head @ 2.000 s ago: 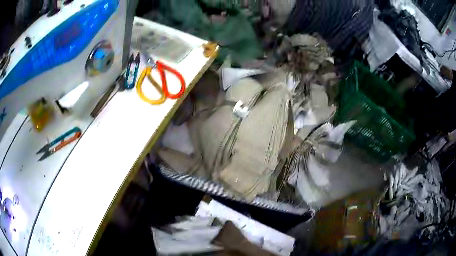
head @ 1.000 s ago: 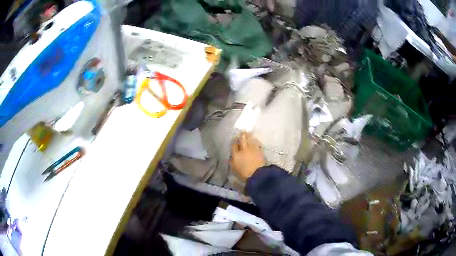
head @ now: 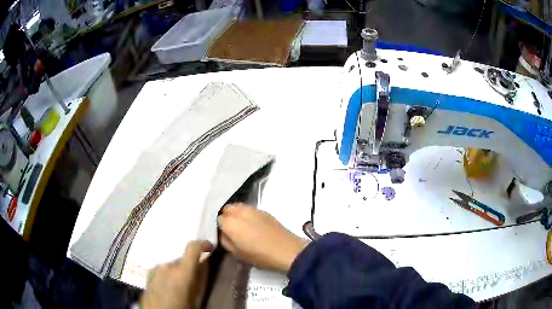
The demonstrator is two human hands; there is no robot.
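Note:
A small bundle of curved fabric panels (head: 233,172), pale grey-beige on top with dark edges, lies in front of me on the white table. My right hand (head: 257,235) grips the bundle at its right edge, fingertips hidden against the cloth. My left hand (head: 178,274) is at its near end, blurred, with thumb and fingers against the cloth. A brown-taupe part (head: 227,280) hangs between the hands towards the table's front edge. A larger stack of curved grey-beige panels (head: 157,175) lies flat to the left, untouched.
The JACK sewing machine (head: 466,131) stands at right. Snips (head: 478,208) lie under its arm near a yellow-orange item (head: 480,163). A ruler is printed along the front edge. Behind the table are a white bin (head: 193,33) and a brown piece (head: 257,41). Another table stands at far left.
The view has swung left from the fabric pile beside the table to the tabletop. My right hand, earlier on that pile, is now at the bundle; my left hand has come into view.

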